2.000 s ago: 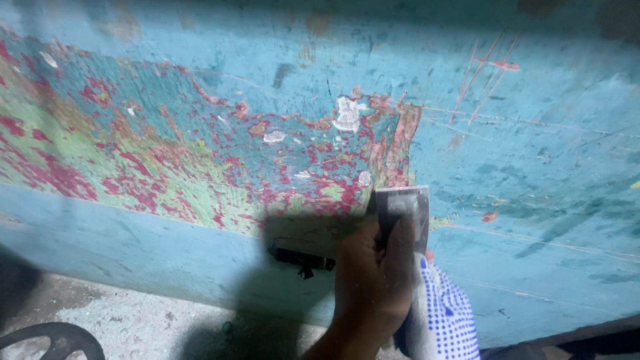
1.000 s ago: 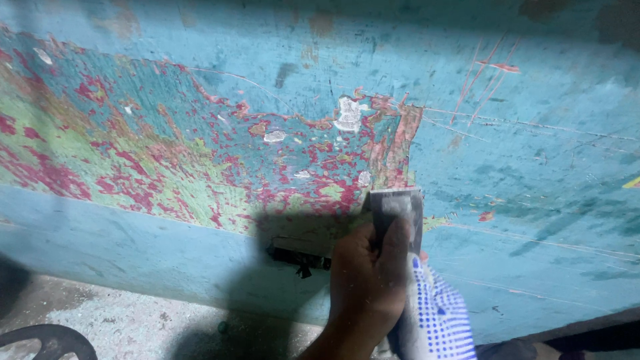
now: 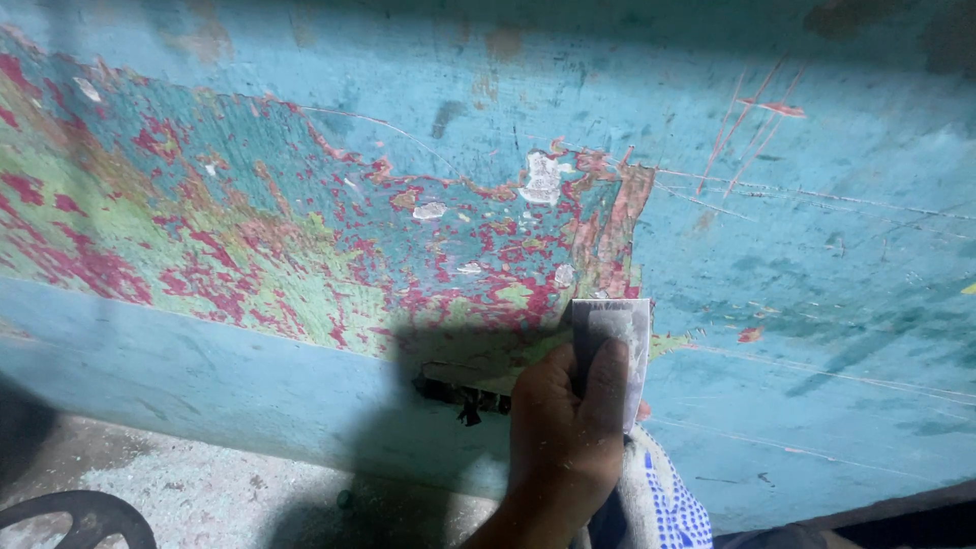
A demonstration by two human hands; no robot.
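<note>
My bare left hand (image 3: 572,427) is closed around a flat metal scraper blade (image 3: 610,328), its thumb pressed along the blade's face. The blade's straight top edge meets the painted wall (image 3: 823,290) at the foot of a strip of scraped, pinkish-brown paint. My right hand (image 3: 667,496), in a white knit glove with blue dots, is closed low on the scraper, below and right of the left hand; its fingers are mostly hidden. To the left spreads a worn patch (image 3: 267,213) of green, crimson and teal layers with white spots (image 3: 543,178). Light blue paint surrounds it.
A dark, torn-looking opening (image 3: 465,393) lies in the wall left of my hands. At bottom left are a dark spoked wheel (image 3: 84,518) and a floor strewn with pale paint flakes (image 3: 206,480). My shadow falls across the wall and floor.
Both hands stay closed on the scraper. Its blade has shifted slightly left and down along the scraped strip.
</note>
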